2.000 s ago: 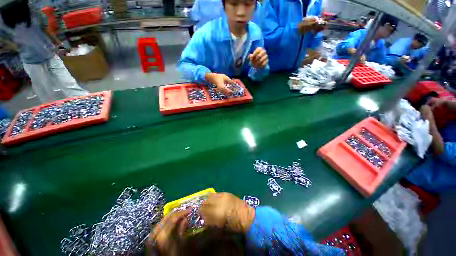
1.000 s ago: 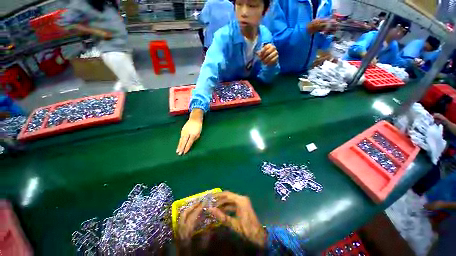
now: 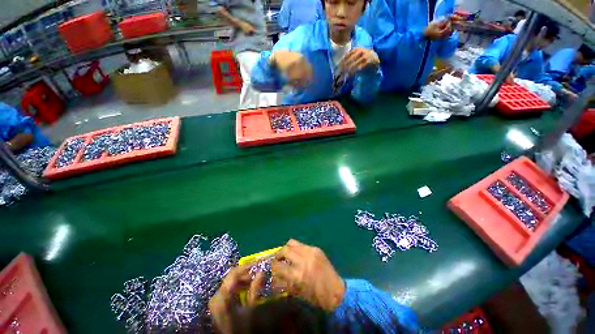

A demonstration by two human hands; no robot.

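Note:
A small yellow bin (image 3: 259, 255) full of small silvery parts (image 3: 266, 269) lies at the bottom centre, largely covered by my hands. My left hand (image 3: 229, 297) is at its left side, fingers over the parts, cut off below by a dark shape. My right hand (image 3: 310, 271), in a blue sleeve, reaches over it from the right. Whether either hand grips a part is hidden. A tangled heap of silvery frames (image 3: 189, 280) lies to the left. A smaller cluster of silvery frames (image 3: 396, 235) lies to the right.
Green belt (image 3: 261, 182). Orange-red trays stand at far left (image 3: 175, 140), far middle (image 3: 251, 134), right (image 3: 483, 222) and lower left (image 3: 26, 300). White square (image 3: 425, 191) lies right of centre. White wrappings (image 3: 450, 94) lie at the far side. A person in blue sits opposite.
The view has shifted, so things on the belt sit further right. The person opposite has drawn the outstretched arm back from the belt. My hands stay at the yellow bin.

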